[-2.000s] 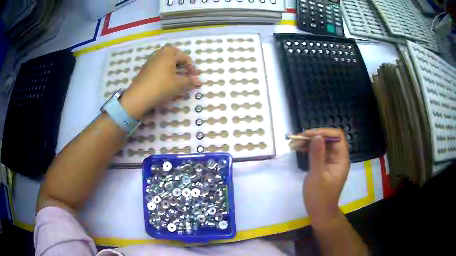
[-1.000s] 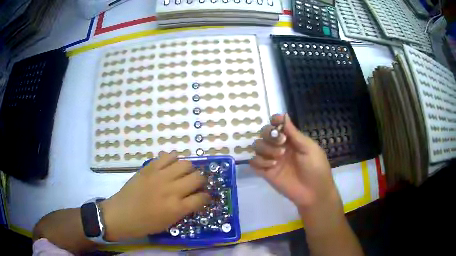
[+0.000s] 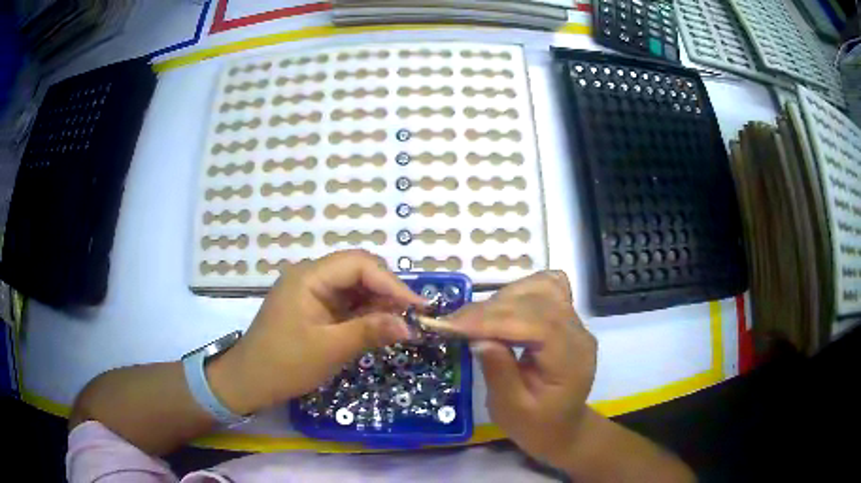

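My left hand [image 3: 326,316] is over the blue parts bin [image 3: 464,377], thumb and finger pinching a small metal part [image 3: 413,321]. My right hand [image 3: 533,354] holds a thin tan stick [image 3: 442,324], its end at the part in my left fingers. Silver metal parts [image 3: 398,400] with centre holes lie heaped in the bin. Behind the bin is the white loading board [image 3: 324,135] with dumbbell-shaped cutouts. Several dark-rimmed rings [image 3: 403,184] stand in one column of its cutouts.
A black tray [image 3: 651,179] with small silver inserts at its far end lies right of the board. Another black tray [image 3: 71,189] is at far left. Stacked boards [image 3: 779,217] stand at the right, more [image 3: 453,13] behind. A calculator [image 3: 634,28] is at the top right.
My left hand went from the board into the bin, then rose from the parts with one pinched. My right hand moved left and its stick now meets that part.
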